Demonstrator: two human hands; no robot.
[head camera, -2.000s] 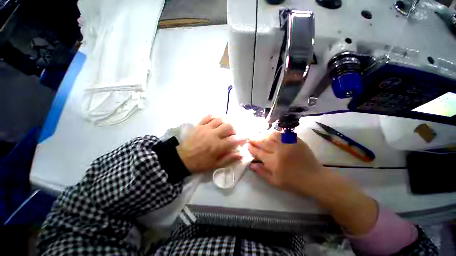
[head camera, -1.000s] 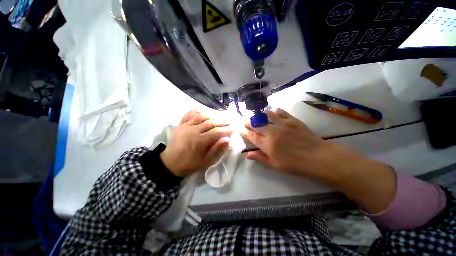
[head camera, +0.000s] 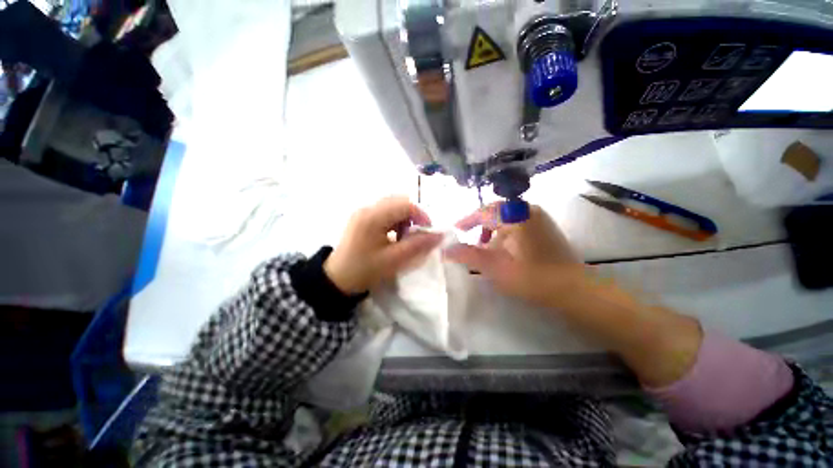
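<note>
A white fabric piece (head camera: 427, 302) hangs from my fingertips over the near part of the machine table, its lower corner pointing towards the front edge. My left hand (head camera: 382, 245) pinches its upper edge between thumb and fingers. My right hand (head camera: 516, 251) pinches the same edge close by, just in front of the needle area. The sewing machine head (head camera: 475, 110) stands right above my fingertips. Lamp glare hides the needle, the presser foot and part of the fabric edge.
Thread snips (head camera: 650, 212) lie right of the needle. A stack of white pieces (head camera: 228, 101) lies at the upper left. The control panel (head camera: 694, 87) is on the machine's right. A dark rectangular thing (head camera: 811, 247) lies far right. More white fabric (head camera: 342, 370) hangs at the table's front edge.
My hands have raised the fabric edge and now pinch it between thumbs and fingers, instead of lying flat on it. The fabric is turned, and its round loop no longer shows.
</note>
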